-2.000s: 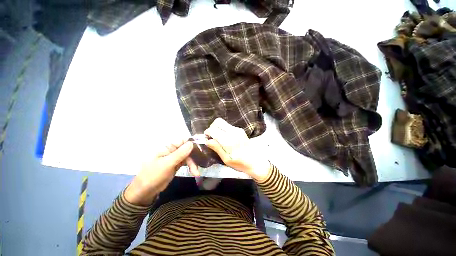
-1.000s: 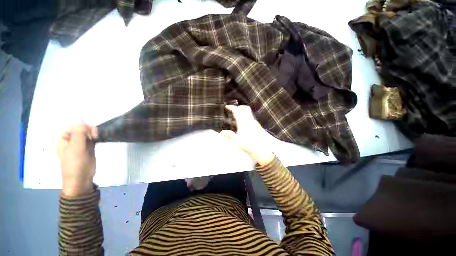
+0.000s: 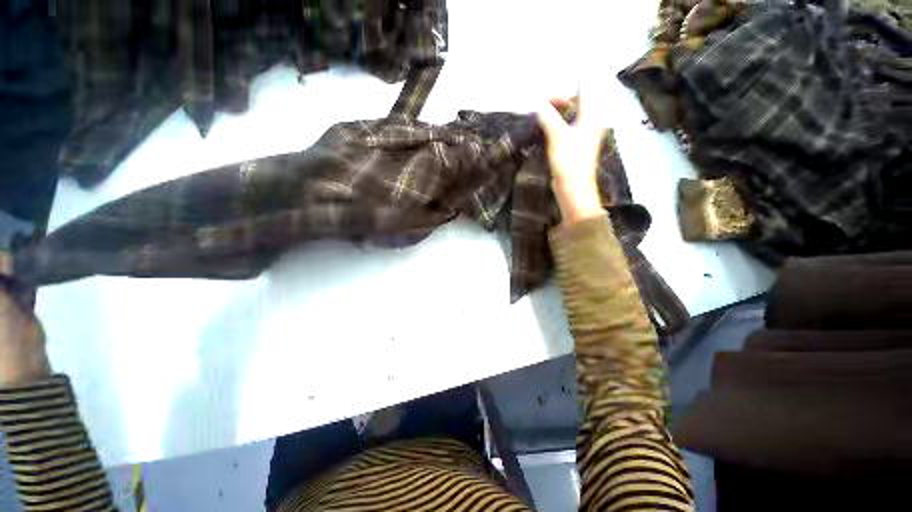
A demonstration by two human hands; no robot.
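A dark brown plaid garment is stretched sideways across the white table, bunched at its right part. My left hand, at the far left edge of the picture and partly cut off, grips its left end. My right hand is at the upper right of the garment, with fingers closed on its bunched part. The fingertips are bright and blurred. No tool can be made out in either hand.
More plaid garments lie along the table's back left. A dark plaid pile is at the right, with a gold-and-brown piece beside it. Folded plain brown garments are at lower right.
My left hand has moved far left, pulling the garment's end with it. My right hand has moved up and right. The garment has gone from a wide heap to a long stretched shape.
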